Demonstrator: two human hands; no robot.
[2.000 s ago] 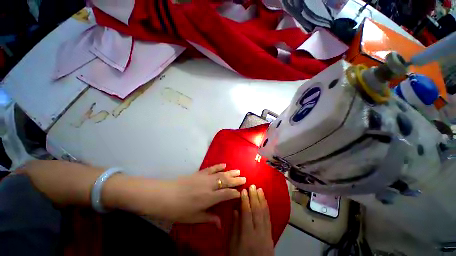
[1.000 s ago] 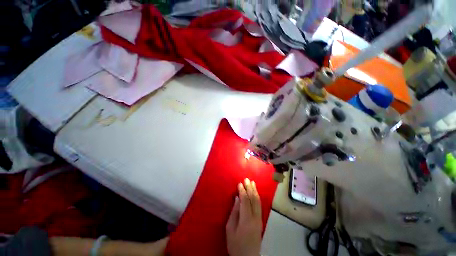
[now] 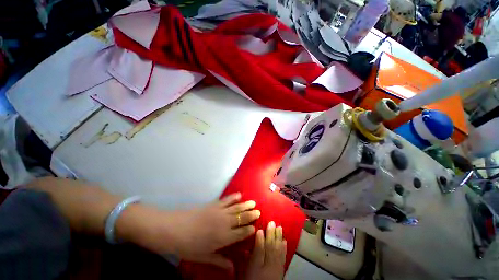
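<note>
A red fabric panel lies on the machine bed, passing under the head of the white sewing machine. Its far end is folded over, showing a pale pink side. A bright light shines on it at the needle area, where the presser foot is hard to make out. My left hand, with a ring and a pale bangle, lies flat on the panel's left part, fingers slightly apart. My right hand lies on the panel just right of it, fingers together, cut off by the bottom edge. Neither hand grips the cloth.
A heap of red and pink pieces lies at the back, with pale pink cut pieces at its left. Grey cut pieces and an orange box are behind the machine. A smartphone lies right of the panel.
The panel has moved farther past the needle, its far end now folded over. My left hand left the panel's top for its lower edge, then came back onto it.
</note>
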